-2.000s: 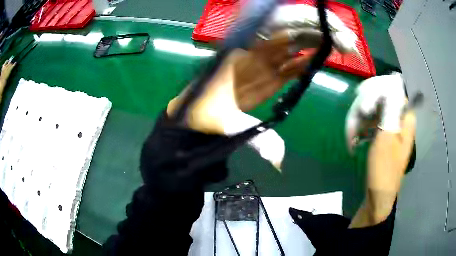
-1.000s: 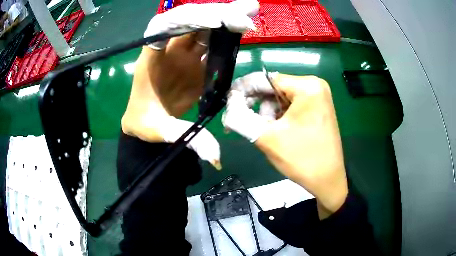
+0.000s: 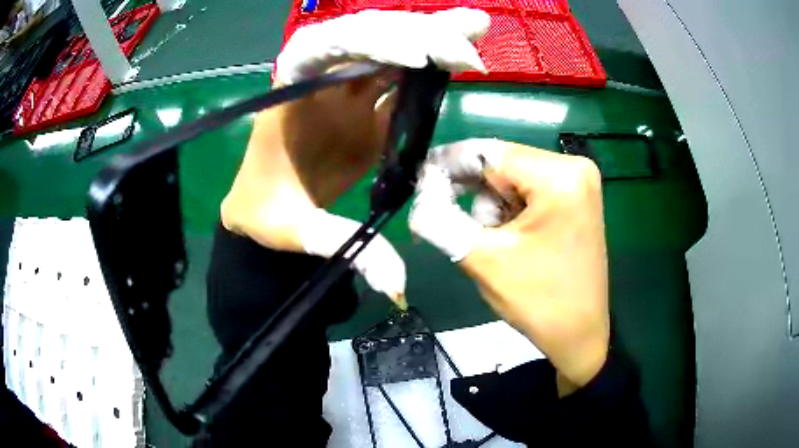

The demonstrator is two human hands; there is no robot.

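Note:
My left hand (image 3: pixel 289 175), with white finger cots, holds a black phone middle frame (image 3: pixel 136 262) up close to the camera. The frame is tilted, its solid plate at the left and its narrow end at my left fingers. My right hand (image 3: pixel 526 227), also in finger cots, is at the frame's narrow end with fingers curled together. It holds a slim tool (image 3: pixel 499 184), probably tweezers; the tip is hidden behind the fingers. More black frames (image 3: pixel 399 359) lie overlapped on the white foam sheet (image 3: pixel 482 341) at the near edge.
A red mesh basket (image 3: pixel 543 44) stands at the far side, another (image 3: pixel 66 96) at far left by a pale post (image 3: pixel 101 39). Single frames lie on the green mat at left (image 3: pixel 105 134) and right (image 3: pixel 613 137). A white blister tray (image 3: pixel 53 324) is at left, a grey panel (image 3: pixel 745 219) at right.
From a blurred, spread position, both hands have come together at the raised frame. Over the last second they have shifted slightly right, with the frame still held and tilted.

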